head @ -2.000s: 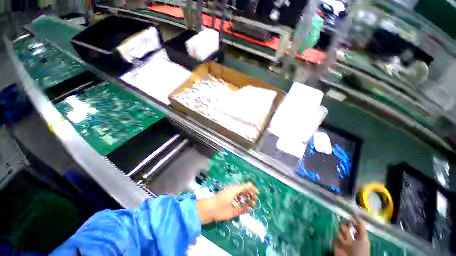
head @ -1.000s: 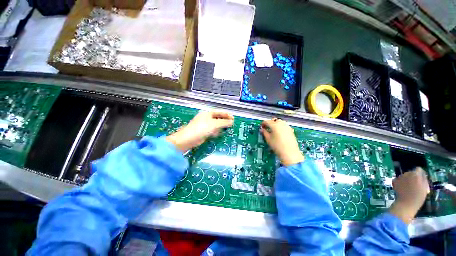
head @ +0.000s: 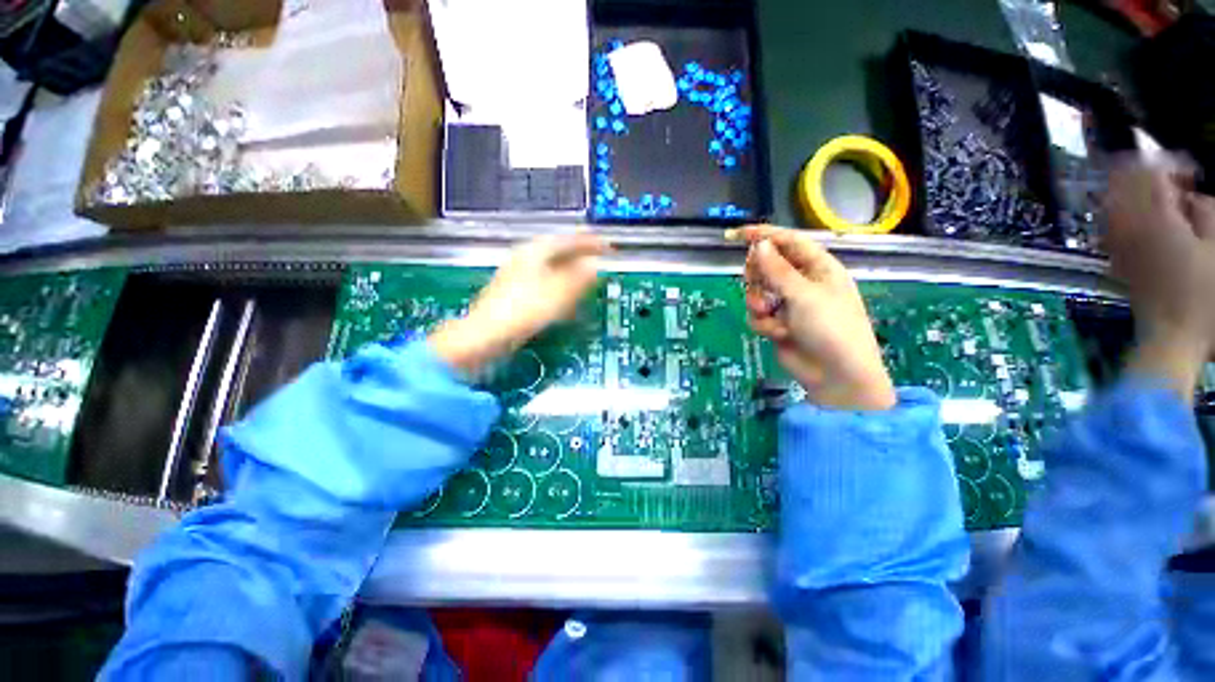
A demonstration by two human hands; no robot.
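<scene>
A large green circuit board (head: 533, 460) with printed white circles lies on the conveyor in front of me. My left hand (head: 526, 300) is over the board's upper left part; it is blurred, and whether its fingertips hold anything cannot be told. My right hand (head: 813, 313) is over the board's upper right part, with its fingers curled around small shiny pale parts (head: 772, 300). Its index fingertip is near the conveyor's back rail.
Behind the rail stand a cardboard box (head: 260, 211) of pale parts, dark blocks (head: 513, 180) beside white paper, a black tray (head: 673, 153) with blue components, a yellow tape roll (head: 886, 207) and trays of dark components (head: 979, 167). Another person's blurred hand (head: 1159, 253) is at the right.
The view has swung right and down since the first frame. In the last second, my right hand has turned, showing pale parts in its fingers. The other person's hand has risen toward the trays.
</scene>
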